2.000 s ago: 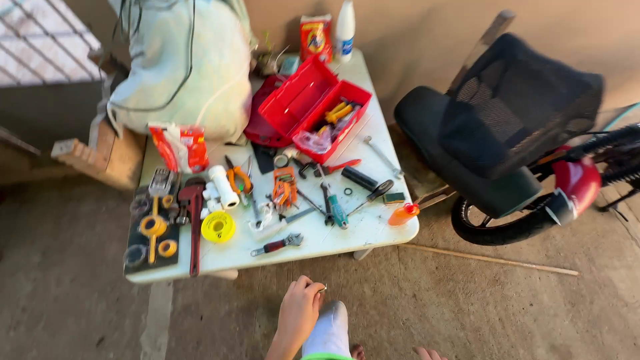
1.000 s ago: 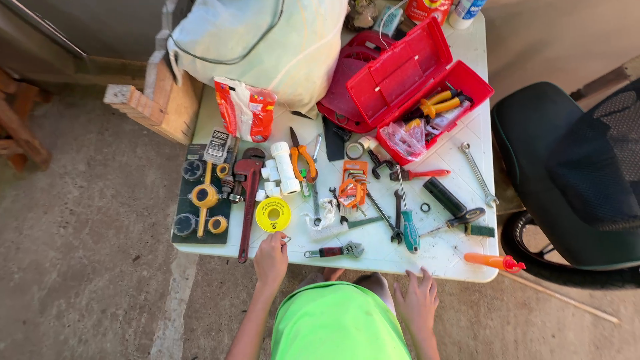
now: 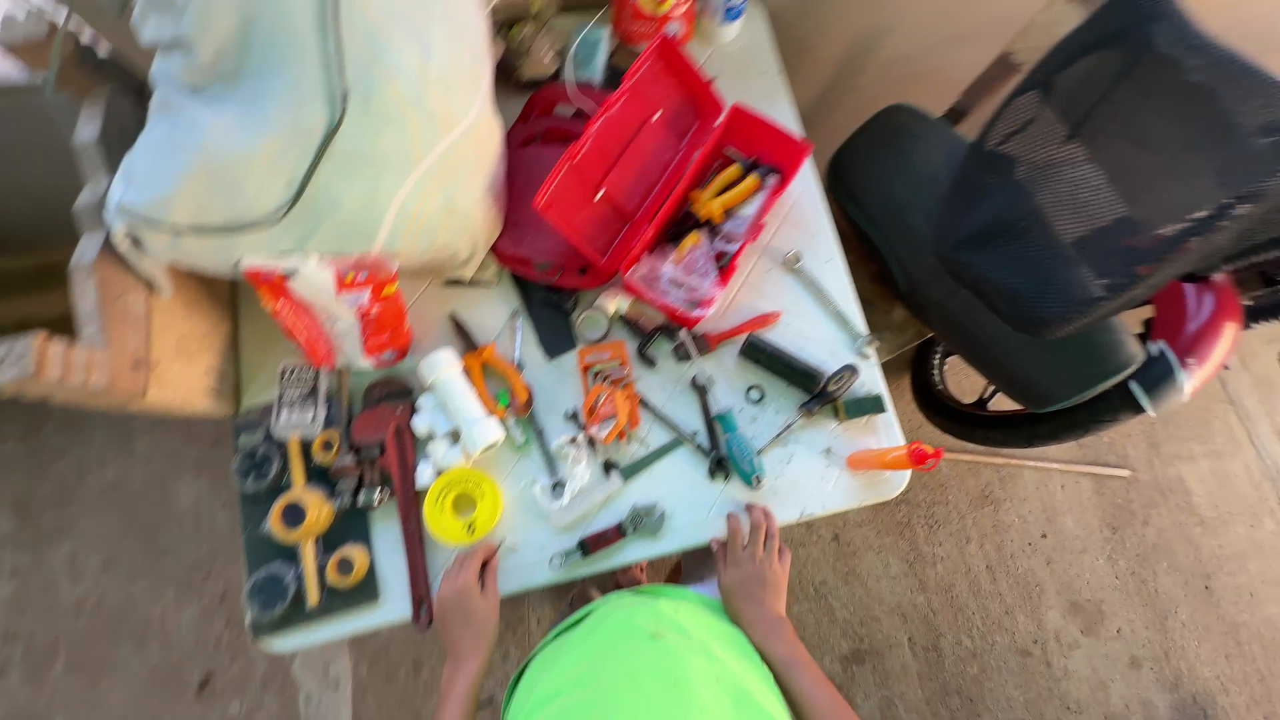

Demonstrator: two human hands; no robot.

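Note:
My left hand is at the table's front edge, just below a yellow tape spool and right of a red pipe wrench. Its fingers are bent; blur hides whether something small is between them. My right hand rests with its fingertips on the front edge of the white table, holding nothing. Between the hands lies an adjustable wrench with a dark red grip. Near my right hand are a teal-handled screwdriver and an open-end wrench. Orange-handled pliers lie beside white pipe fittings.
An open red toolbox and a large cloth sack stand at the back. A die set lies at the left. An orange tube overhangs the right corner. A motorcycle stands at the right, wooden blocks at the left.
Two seconds ago my left hand was in front of the table, off its edge; now it is at the edge. My right hand has come forward onto the edge. The view has shifted.

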